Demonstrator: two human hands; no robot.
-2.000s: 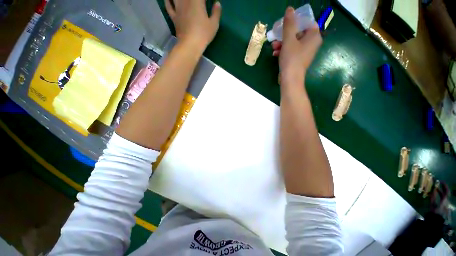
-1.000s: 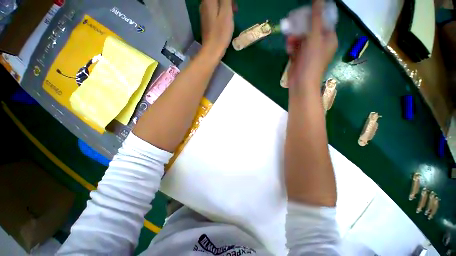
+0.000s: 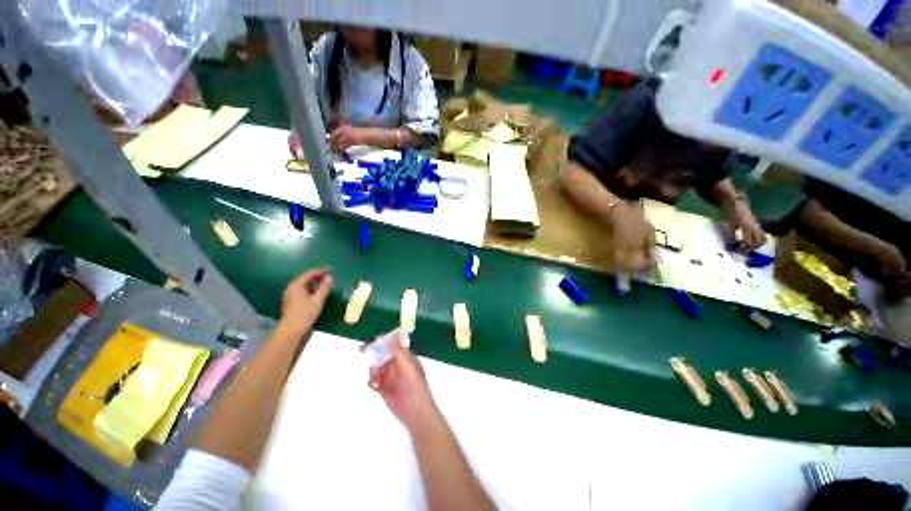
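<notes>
My right hand holds the small clear-white squeeze bottle over the near edge of the green conveyor belt. Its tip cannot be made out clearly. My left hand is over the belt to the left, fingers slightly apart, with nothing seen in it. Small tan parts lie spaced on the belt: one just right of my left hand, one just beyond the bottle, another to its right, and several more further right.
A white board lies between me and the belt. Grey packaging with folded yellow paper is at left. A grey metal post and white power strip stand out above. People sit across the belt, near a blue pile.
The view has tilted up and shows the far side of the line. My right hand with the bottle has drawn back from the part to the belt's near edge.
</notes>
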